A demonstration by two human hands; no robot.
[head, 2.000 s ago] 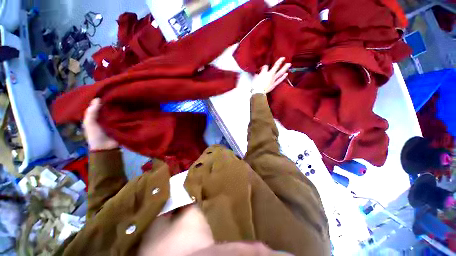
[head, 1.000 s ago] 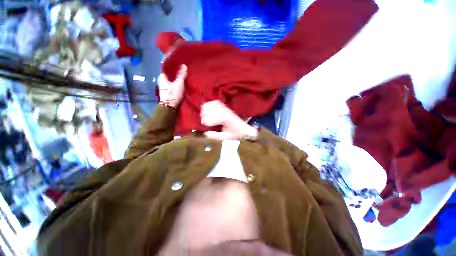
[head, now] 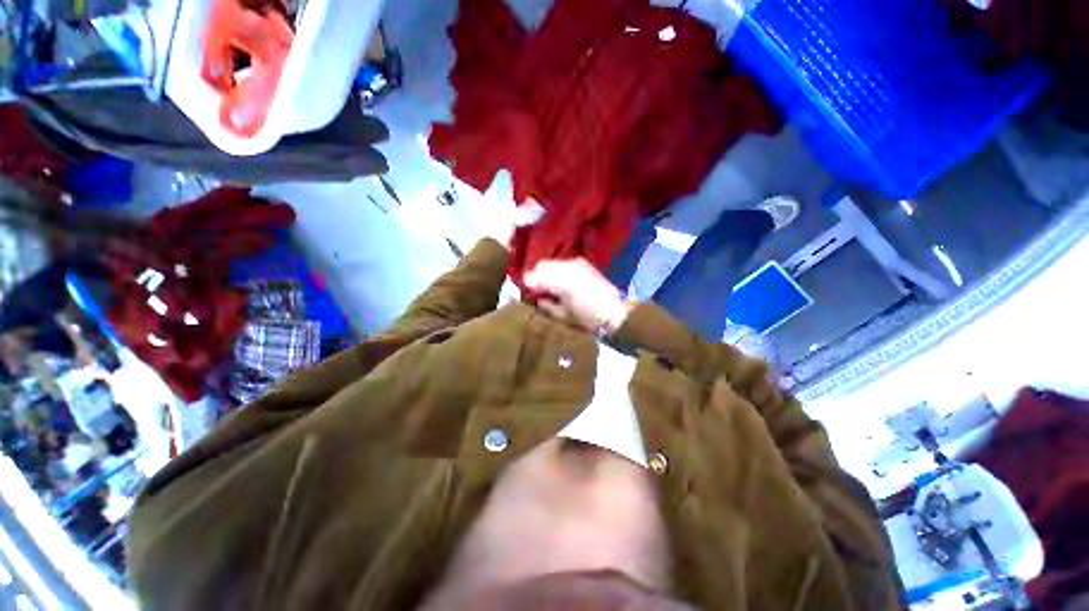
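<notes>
A large spread of red garment pieces lies in front of me, fanning out away from my body, with a few small white labels on it. Its near end narrows to my hands. My right hand grips this near end close to my chest. My left hand is at the left edge of the red cloth, bright and blurred; whether it grips the cloth is unclear.
A blue plastic crate stands at upper right. A white bin with orange-red pieces is at upper left. Another red bundle with labels lies left beside plaid cloth. A sewing machine and blue pedal plate are right.
The view has turned from the white table to the floor area. The red cloth held across me earlier now narrows to my hands and meets a large red spread ahead. My hands are close together.
</notes>
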